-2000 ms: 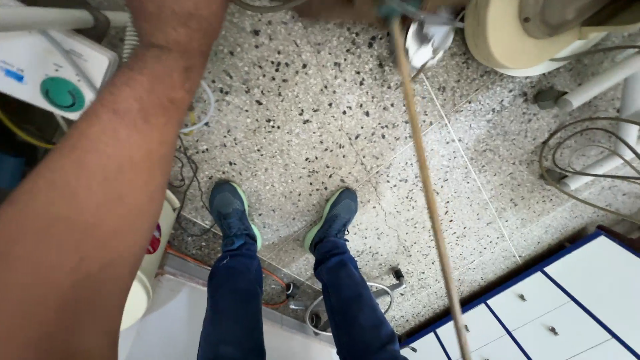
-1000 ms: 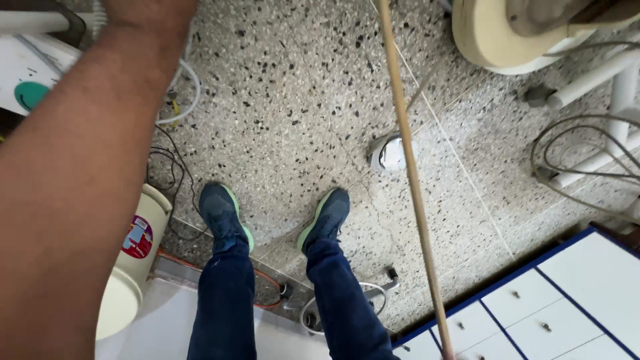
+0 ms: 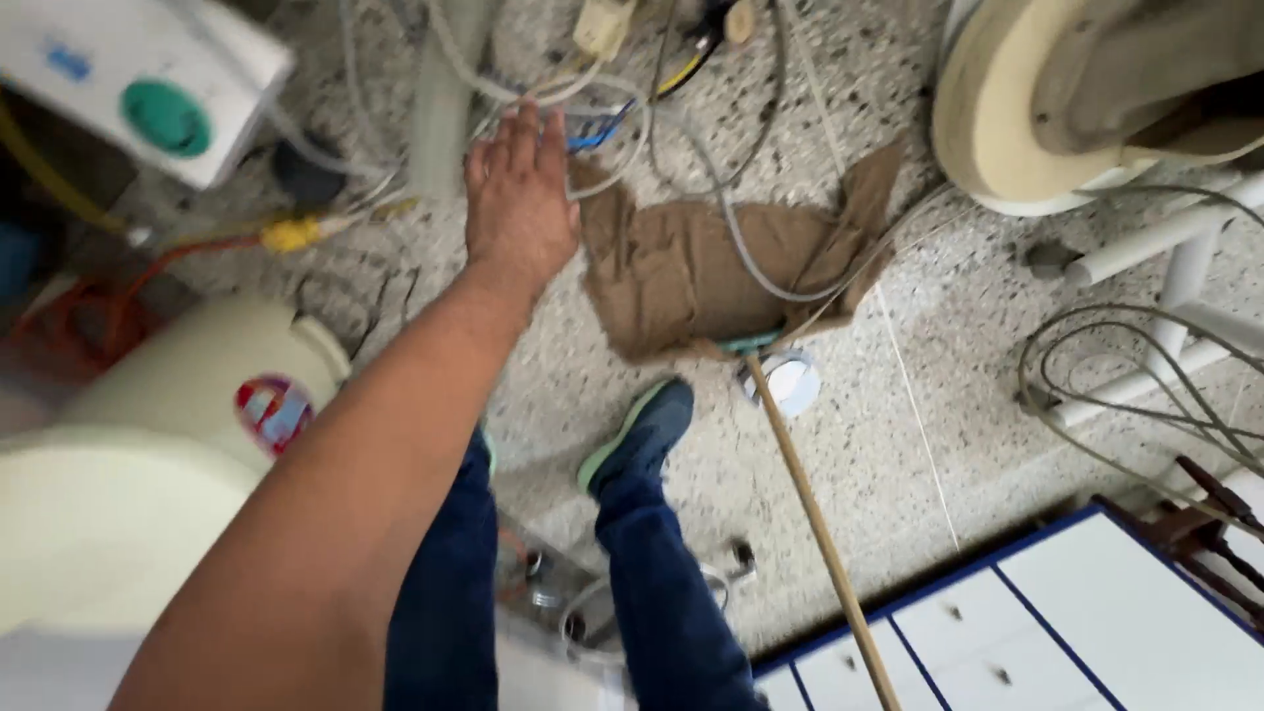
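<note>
My left hand is palm down with its fingers stretched out. Its fingertips meet a looped pale tube; whether they grip it is hidden. To the right of the hand, a crumpled brown cloth lies on the speckled floor, and a pale tube curves over it. The green head of a floor squeegee rests at the cloth's lower edge. From it a long wooden handle slants down to the bottom edge of the view. My right hand is out of view.
A cream bin stands left, near an orange cable with a yellow connector. A round metal floor fitting lies below the cloth. Right are a cream equipment base, a white tubular frame with coiled cable, and a white cabinet edged in blue.
My left hand has come into full view beside the tubes. The brown cloth and the squeegee head now show on the floor. The view has shifted to take in more floor ahead.
</note>
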